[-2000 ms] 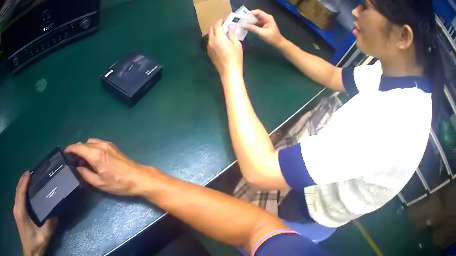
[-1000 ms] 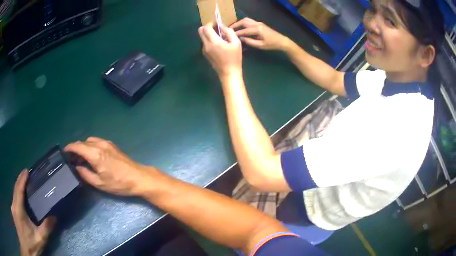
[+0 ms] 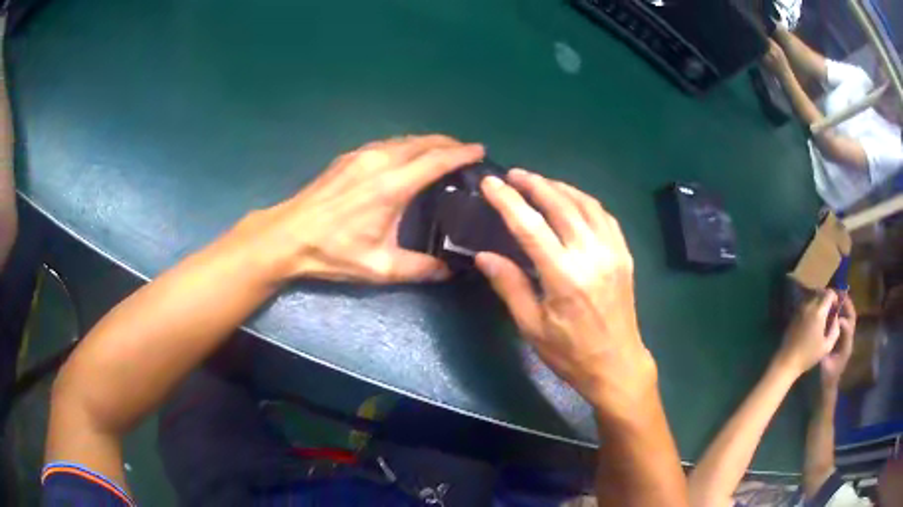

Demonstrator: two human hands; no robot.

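Observation:
A small black retail box (image 3: 470, 223) is between my two hands just above or on the green table; my fingers cover much of it. My left hand (image 3: 371, 208) grips its left side, fingers along the far edge and thumb along the near edge. My right hand (image 3: 569, 262) is on its right part, fingers on top and thumb at the near side. Whether the lid is open cannot be told.
A closed black retail box (image 3: 699, 228) lies to the right on the green table (image 3: 198, 129). A dark radio-like unit (image 3: 693, 40) stands at the far right. At right a person's hands (image 3: 822, 332) are at an open box with a brown flap (image 3: 821, 253). Another person (image 3: 842, 119) is at far right.
The view has swung left, so the box and my hands now show near the middle. My right hand has moved from the box's edge to over its top.

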